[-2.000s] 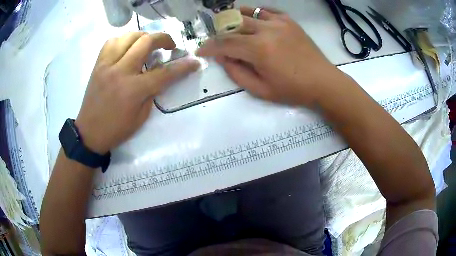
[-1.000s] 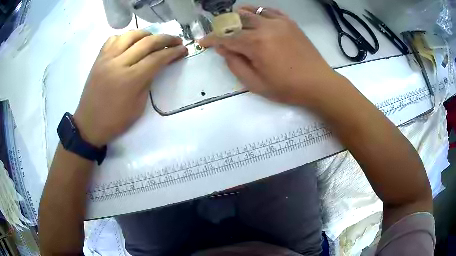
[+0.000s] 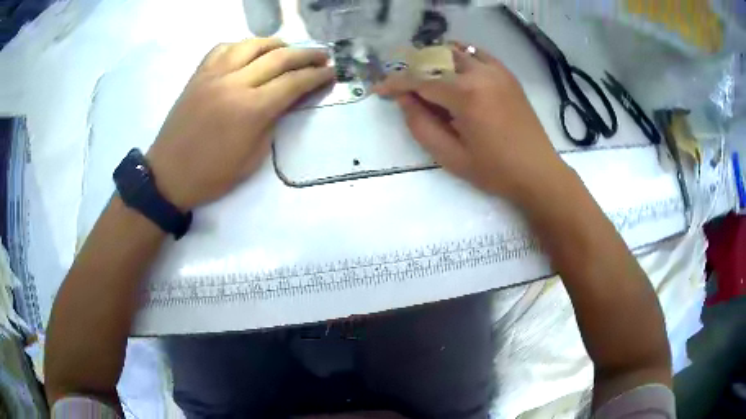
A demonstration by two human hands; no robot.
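Note:
The sewing machine head (image 3: 360, 23) is at the top of the view, blurred. My left hand (image 3: 237, 114) lies palm down left of the needle area (image 3: 352, 69), fingertips beside it. My right hand (image 3: 474, 123) is on the right side, its thumb and index fingertips close to the needle, beside the small tan block (image 3: 433, 62). A pale strip, perhaps fabric, shows under my left fingertips; I cannot tell whether either hand holds it. The bed cover (image 3: 360, 147) with a dark rounded outline lies below the needle.
Black-handled scissors (image 3: 577, 102) and dark pointed snips (image 3: 631, 108) lie right of the machine. A printed tape scale (image 3: 352, 274) runs along the front table edge. White cloth (image 3: 532, 360) is below the table at the right. My lap is under the front edge.
The view has shifted, so the machine and hands appear further right. Since the oldest frame, my left fingers have flattened and drawn closer together beside the needle. My right hand stays near the needle.

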